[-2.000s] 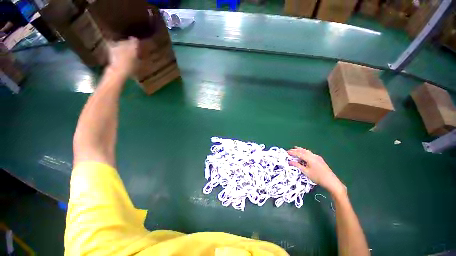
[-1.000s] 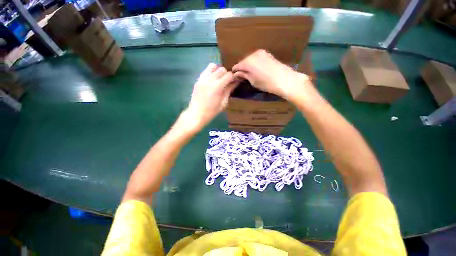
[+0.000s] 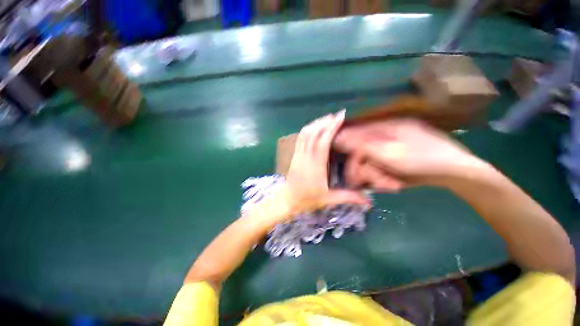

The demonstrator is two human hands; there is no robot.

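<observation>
A brown carton [image 3: 287, 153] stands just behind the white cable pile, mostly hidden by my hands, with a dark opening showing between them. Its brown flap [image 3: 394, 108] is blurred and tilted behind my right hand. My left hand [image 3: 311, 169] is upright against the carton's near left side, fingers extended and thumb spread to the right. My right hand [image 3: 388, 156] is blurred at the flap and opening, fingers curled; its exact hold is unclear. The cable pile [image 3: 289, 239] lies in front, partly covered by my left hand and forearm.
A closed carton [image 3: 455, 86] sits at the far right, with another carton [image 3: 528, 76] beyond it near a slanting metal post [image 3: 537, 95]. An open carton [image 3: 105, 86] stands at far left. A small whitish object [image 3: 175, 52] lies on the far ledge.
The carton has turned and come nearer the pile, and its upright flap has tilted down. My hands have moved from inside its mouth to its side and flap. The view has shifted.
</observation>
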